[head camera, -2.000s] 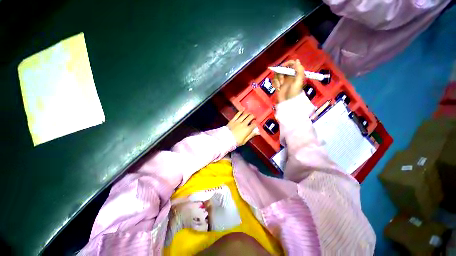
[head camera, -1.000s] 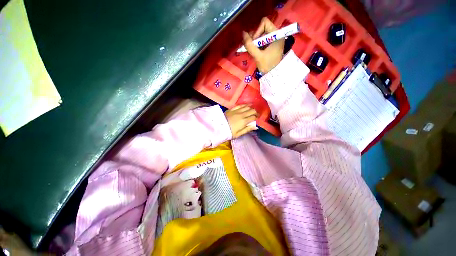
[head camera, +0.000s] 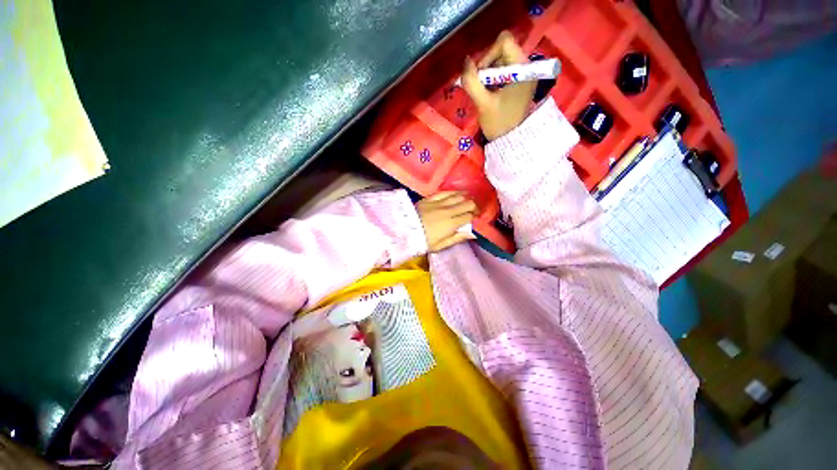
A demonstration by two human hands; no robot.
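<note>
My right hand (head camera: 502,96) holds a white marker pen (head camera: 530,72) with dark print over the upper left part of the red divided tray (head camera: 571,81). The pen's tip is hidden or too blurred to tell. My left hand (head camera: 445,220) rests on the tray's near edge with its fingers together, holding no visible object. Several black units with white labels sit in compartments, one (head camera: 595,121) right of my right wrist and another (head camera: 633,72) further up. Small dark flower-like marks (head camera: 464,144) show on the tray's red surface.
A lined record sheet (head camera: 663,213) on a clipboard lies on the tray's right part, with pens (head camera: 626,163) beside it. The dark green bench (head camera: 229,101) is at left with a yellow-edged paper (head camera: 46,119). Cartons (head camera: 753,275) stand on the floor at right.
Over two seconds, the view has shifted closer to the tray, and the paper has slid towards the left rim. My right hand with the marker has moved to the tray's upper left part.
</note>
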